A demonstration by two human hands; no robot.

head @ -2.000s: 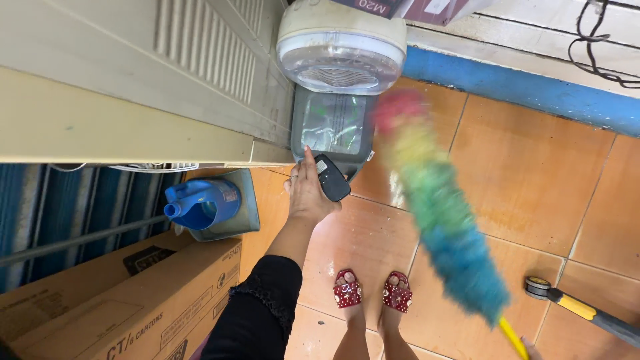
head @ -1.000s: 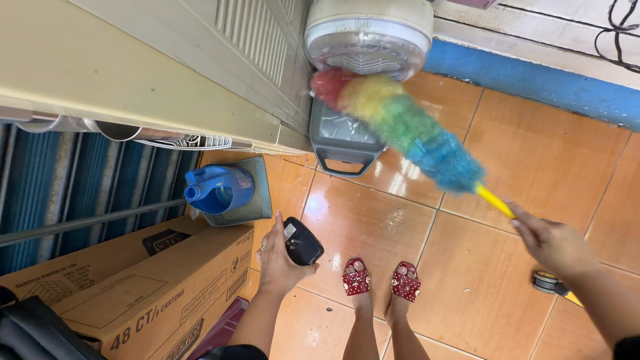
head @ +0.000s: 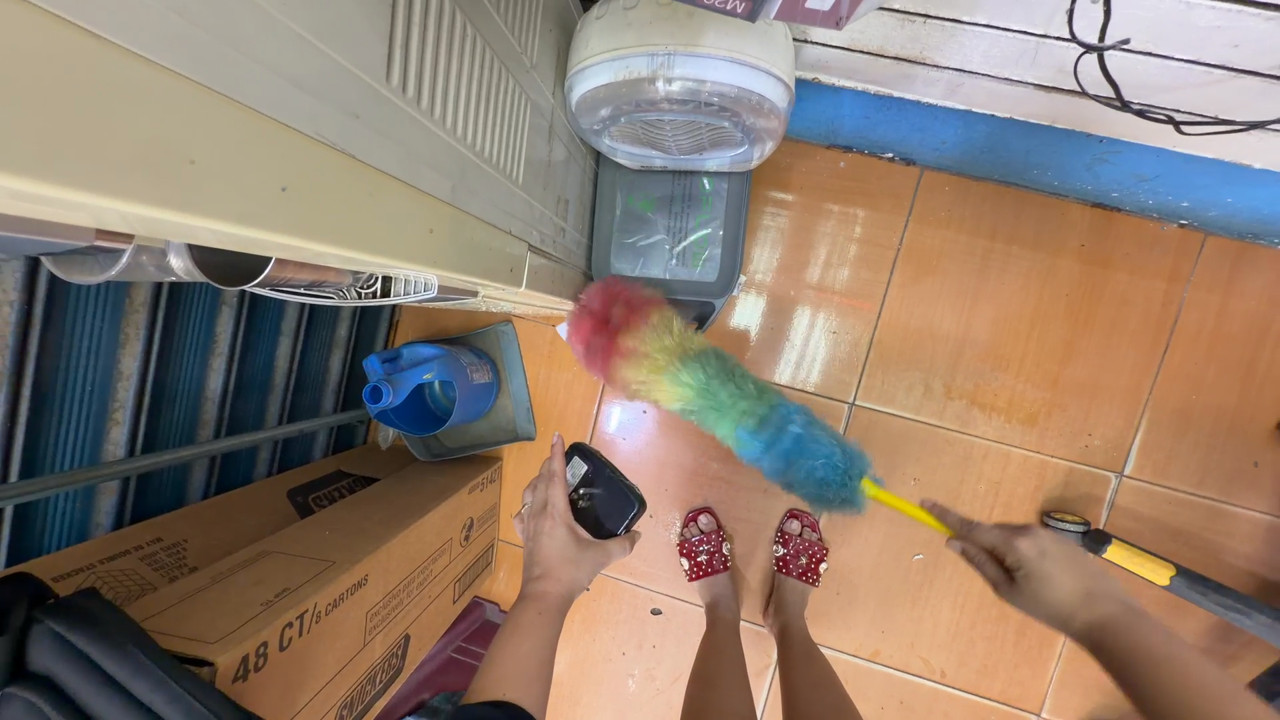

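My left hand (head: 568,535) holds a small black rounded object (head: 604,492) with a pale sticker; what it is I cannot tell. In my right hand (head: 1035,570) is the yellow handle (head: 905,505) of a rainbow-coloured duster (head: 720,395). Its fluffy head slants up to the left, blue near the handle and red at the tip. The red tip is beside the near end of a grey plastic bin or tray (head: 668,225), partly hiding it. Above that bin stands a rounded white appliance (head: 680,85) with a clear front.
A cut blue plastic jug (head: 432,385) sits in a grey dustpan (head: 515,385) at left, beside a large cardboard box (head: 330,590). A beige cabinet (head: 300,120) fills the upper left. Black tape (head: 1066,521) and a yellow-black handled tool (head: 1140,562) lie on the tiles at right.
The duster has moved away from the white appliance, down toward the near end of the grey bin. My left hand, at the bin two seconds ago, is now back from it with the black object.
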